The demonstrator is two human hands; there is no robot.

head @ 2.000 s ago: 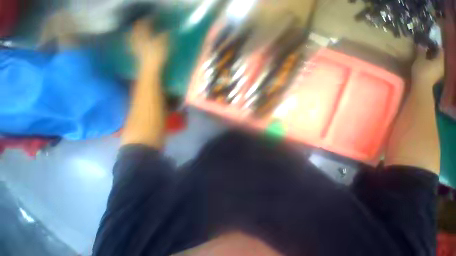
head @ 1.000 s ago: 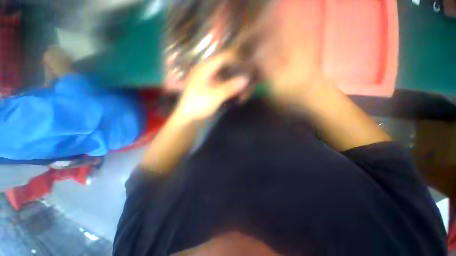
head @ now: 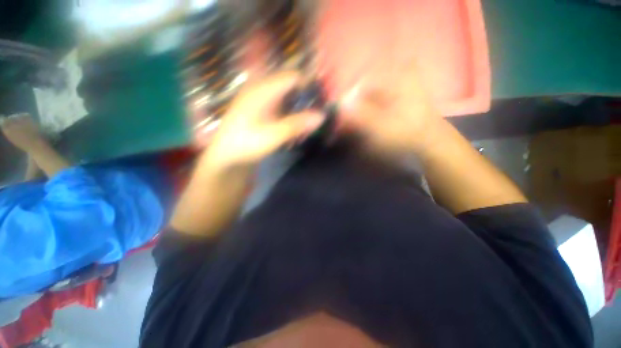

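Note:
The pink-red tray (head: pixel 480 61) lies on the green bench at its near edge. Its left part holds rows of small black-and-metal parts (head: pixel 211 64) with orange flecks, blurred into stripes. The right part shows bare pink plastic. My left hand (head: pixel 262 126) is over the tray's near edge, its fingers curled around a dark piece (head: pixel 303 98) beside the thumb. My right hand (head: pixel 391 112) is close to the right of it, blurred, over the tray's near edge. Whether its fingers hold anything cannot be told.
A co-worker in blue clothing (head: pixel 75 221) is at the left, with a hand (head: pixel 19 129) near a pale paper or cloth (head: pixel 61 98) on the green bench (head: pixel 139 102). A white box (head: pixel 577 258) and a brown surface (head: pixel 572 163) are at the lower right. Red trays (head: pixel 61 309) are at lower left.
Two seconds ago my hands were far apart, the right at the loose parts heap. They came together at the tray's near edge and remain there. The view has shifted; the tray appears further left.

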